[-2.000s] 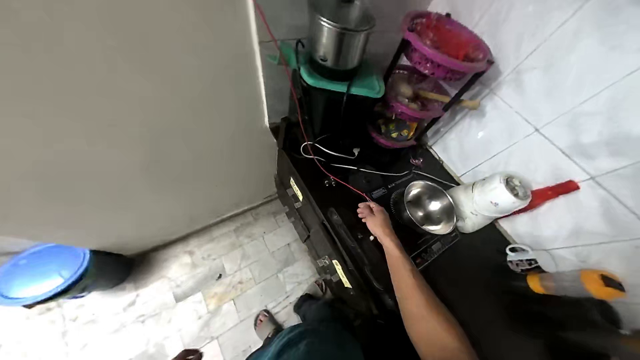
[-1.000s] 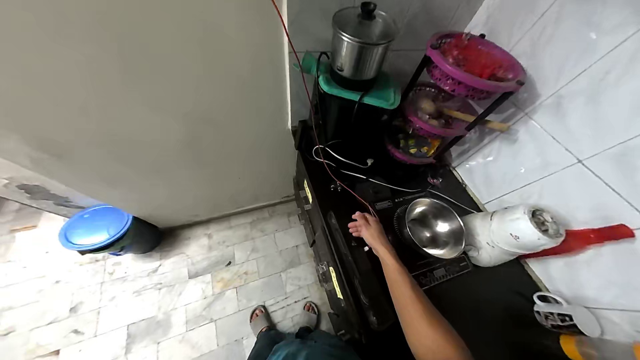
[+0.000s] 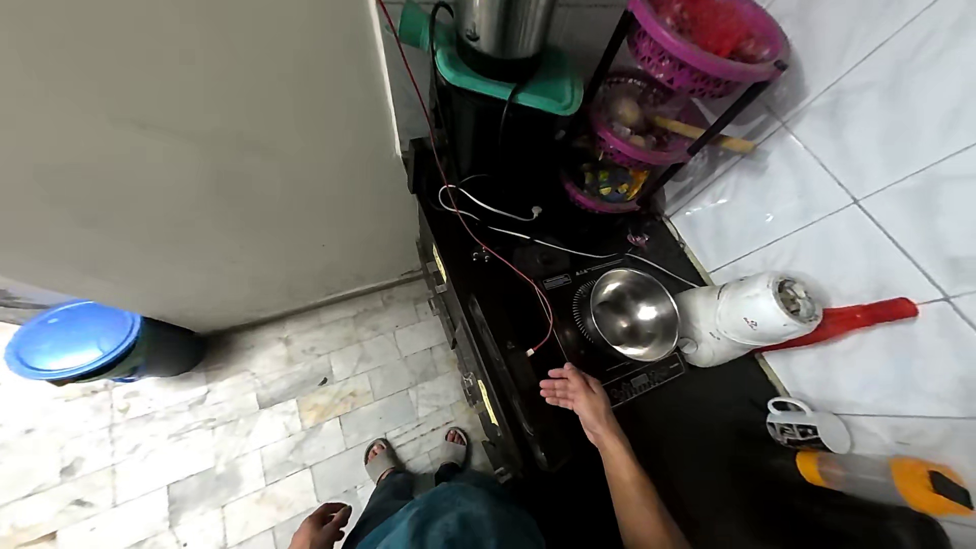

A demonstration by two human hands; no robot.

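My right hand is over the black counter, palm partly turned up, fingers extended, holding nothing. Just above it lies the white-tipped end of a red cable, apart from the fingers. A steel bowl rests on a black induction cooktop, up and to the right of that hand. My left hand shows at the bottom edge with its fingers curled, low over the floor; whether it holds anything is not clear. A white cable runs across the counter behind the bowl.
A white container stands right of the bowl, near a red cloth, a mug and an orange-capped bottle. Behind are a pink basket rack and a steel pot. A blue-lidded bin stands left.
The red cable's lower end, earlier at my right hand, now lies loose on the counter. My right hand has moved away from it. My left hand has come into view at the bottom.
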